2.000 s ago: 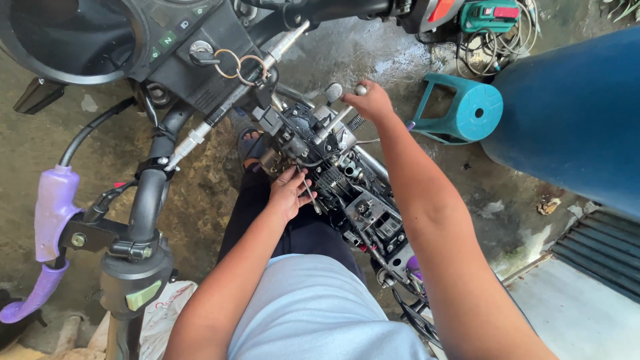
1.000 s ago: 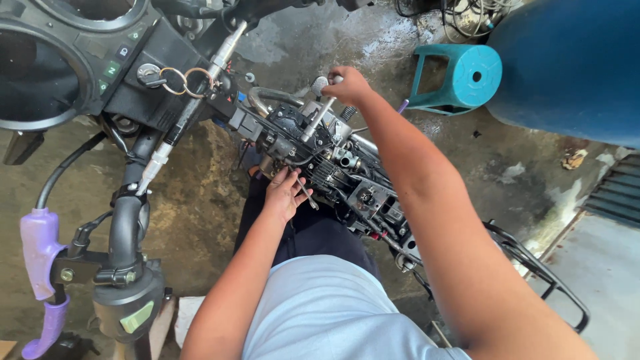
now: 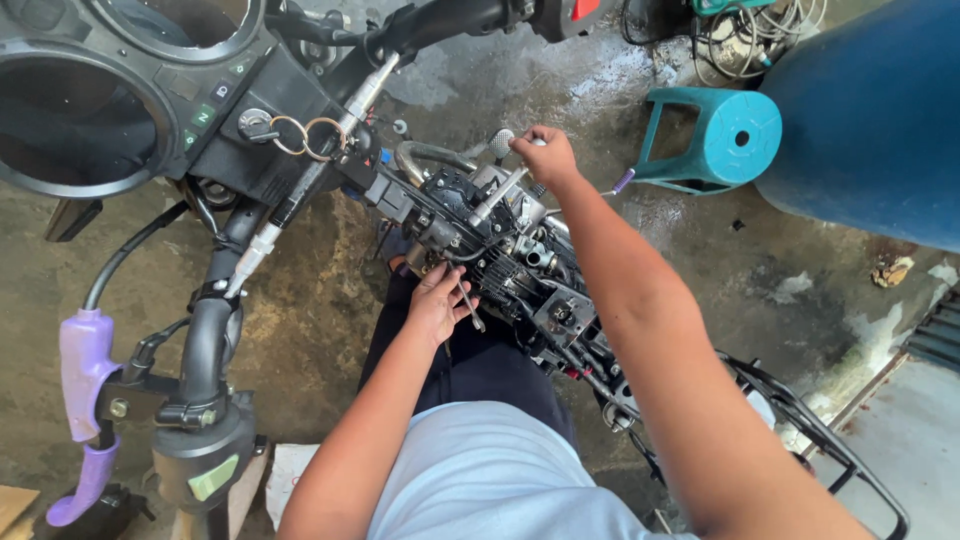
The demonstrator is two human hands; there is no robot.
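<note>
Between my arms lies a partly stripped motorcycle with its engine (image 3: 450, 202) and frame parts bare. My right hand (image 3: 547, 154) is closed around the end of a metal T-handle wrench (image 3: 499, 196), whose shaft slants down to the upper part of the engine. My left hand (image 3: 439, 300) holds a slim metal wrench (image 3: 472, 306) at the near side of the engine; one end of it sticks out past my fingers, and its other end is hidden there. A carburetor (image 3: 534, 256) sits to the right of the engine's fins.
The handlebar (image 3: 206, 345) with a purple lever cover (image 3: 86, 375), gauges (image 3: 79, 112) and a key with rings (image 3: 259, 126) fill the left. A teal plastic stool (image 3: 739, 139) stands by a large blue barrel (image 3: 877, 112). Cables (image 3: 742, 45) lie on the wet concrete floor at the top.
The right hand stays on the T-handle, which points at a slightly different angle. The left hand keeps its wrench at the engine's near side. The view has shifted a little.
</note>
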